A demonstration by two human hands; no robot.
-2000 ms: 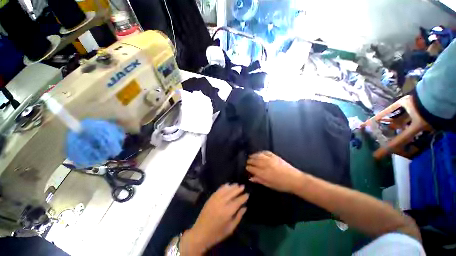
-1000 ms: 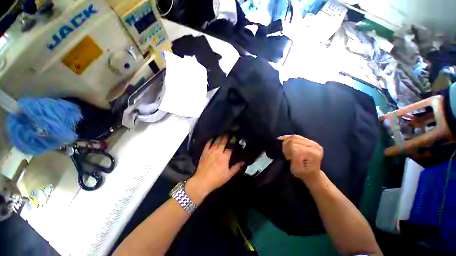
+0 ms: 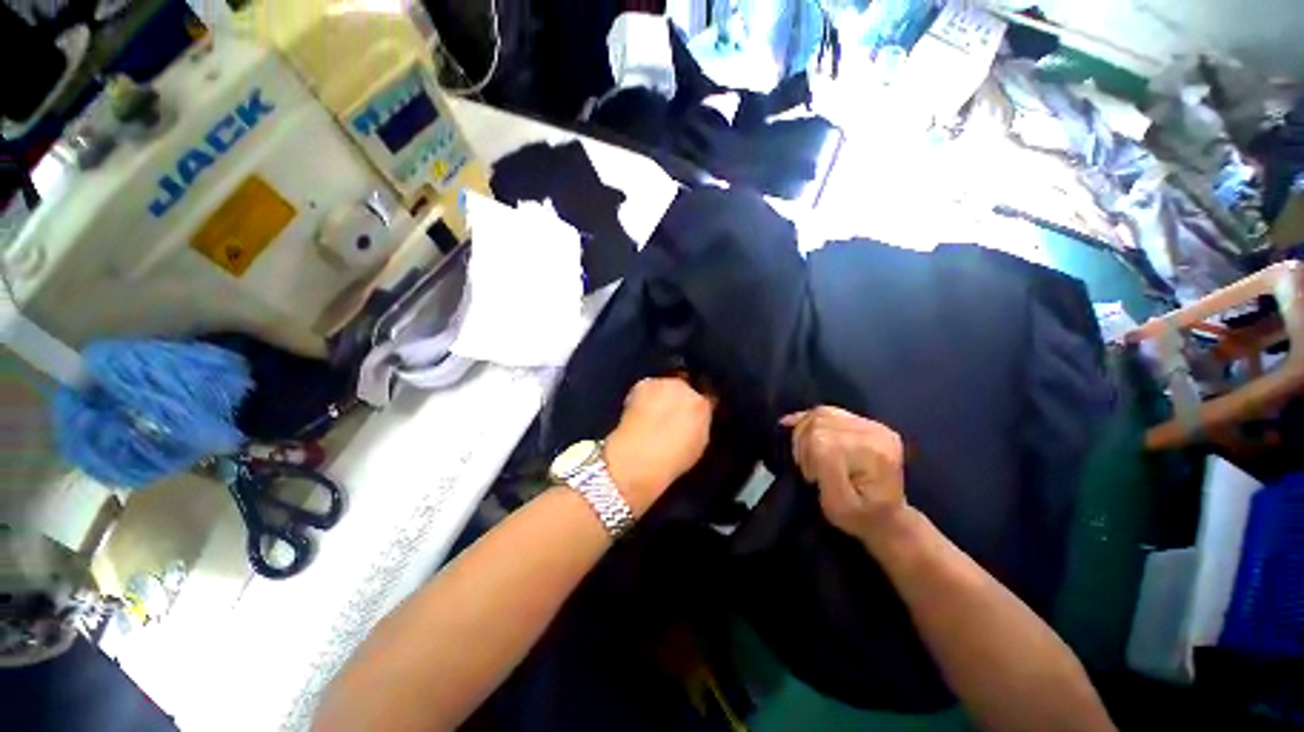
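A dark garment point(image 3: 930, 343) lies over the green surface to the right of the white table. Its left part is bunched and folded. My left hand point(image 3: 667, 429), with a silvery watch at the wrist, is closed on the dark cloth near the middle; its fingertips are hidden in the folds. My right hand point(image 3: 850, 465) is just to the right, fingers curled, with thumb and forefinger pinching the dark cloth. A small pale patch point(image 3: 754, 486) shows between the hands, within the dark folds.
A cream JACK sewing machine point(image 3: 186, 186) stands at the left, with a blue tassel-like bundle point(image 3: 150, 408) and black-handled shears point(image 3: 279, 515) below it. White cloth pieces point(image 3: 522, 279) lie at the table's edge. Crumpled pale cloth point(image 3: 1087, 157) and an orange frame point(image 3: 1230, 350) are at the right.
My left hand has gone from spread on the cloth to closed, and moved slightly up and right. My right hand stays pinched, a little lower. The pale patch shows less.
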